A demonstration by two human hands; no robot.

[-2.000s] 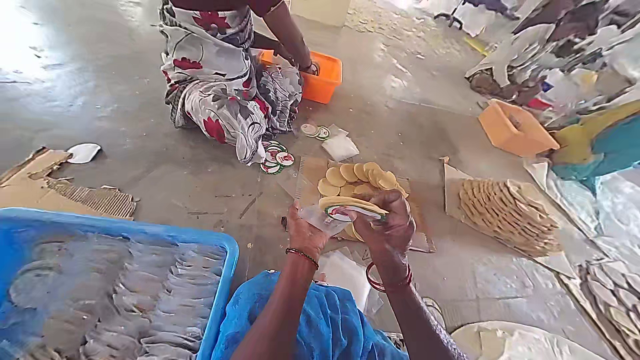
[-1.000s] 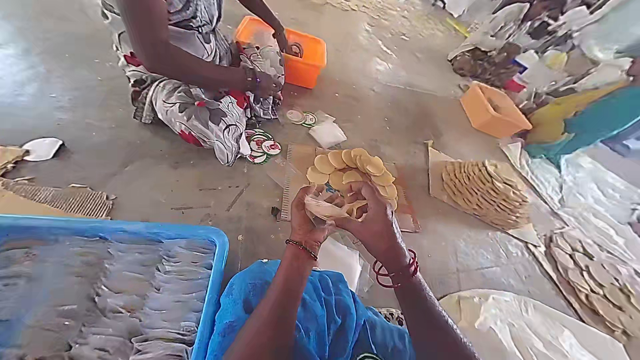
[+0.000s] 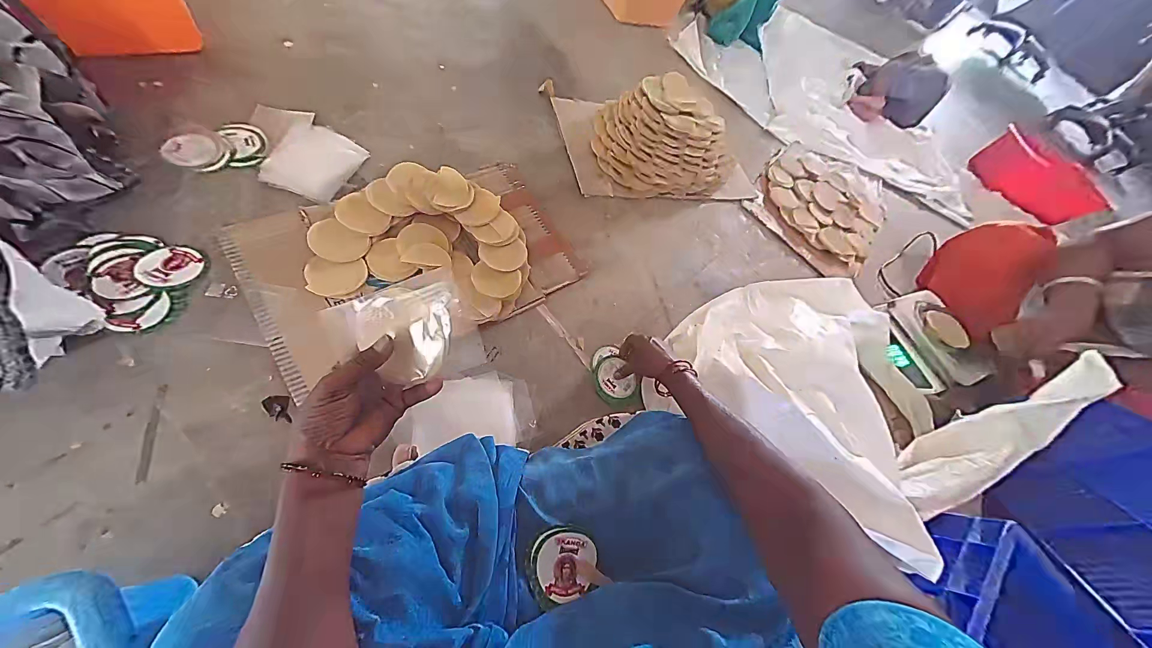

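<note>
My left hand holds a clear plastic bag between thumb and fingers, over the near edge of a cardboard sheet. On that sheet, flat tan discs overlap in a ring. My right hand reaches down to the right, its fingertips on round green-rimmed printed labels on the floor. Another round printed label lies on the blue cloth over my lap. More clear plastic bags lie flat between my left hand and my lap.
Tall stacked discs and a smaller disc pile stand beyond, at right. A white sack, a digital scale, another person's hand and blue crates are at right. Round labels and white sheets lie left.
My hands have moved apart; the right has gone from beside the left to the floor labels. The view has swung right, bringing in the scale and blue crates.
</note>
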